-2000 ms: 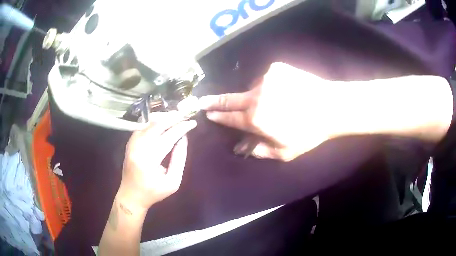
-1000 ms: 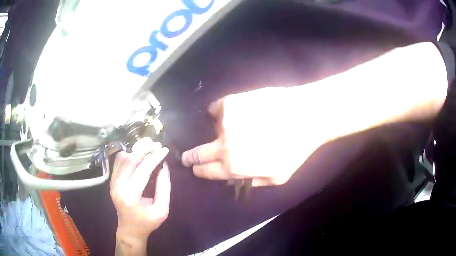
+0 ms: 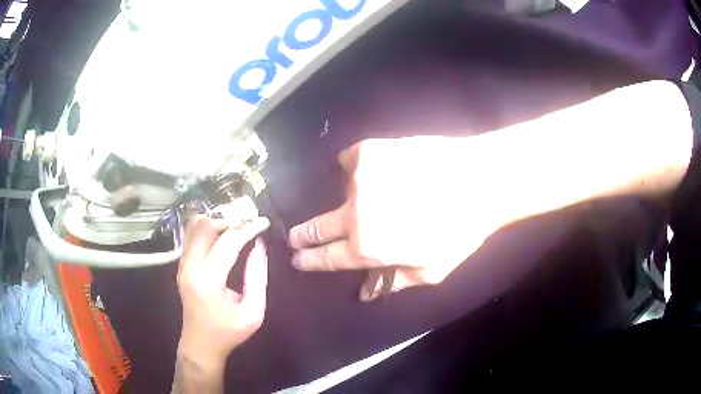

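Note:
The dark purple garment panel [image 3: 307,323] covers the bed under the white sewing machine head [image 3: 177,85]. My left hand [image 3: 223,285] has its fingertips at the presser foot and needle area [image 3: 238,185]; glare hides whether they pinch anything. My right hand [image 3: 400,215] lies palm down over the panel, just right of my left fingertips and apart from them. Its index and middle fingers point left. Thin pointed blades, apparently thread snips [image 3: 388,281], stick out under its curled fingers. No thread can be made out clearly.
A curved white guard [image 3: 100,252] stands out from the head's end at left. An orange crate [image 3: 96,331] and a pale-blue cloth pile [image 3: 34,331] lie at lower left. A white edge [image 3: 361,365] shows below the panel.
My right fingertips have drawn back from my left fingertips and the needle area, where they met two seconds ago. My left hand stays at the foot. The camera view has shifted.

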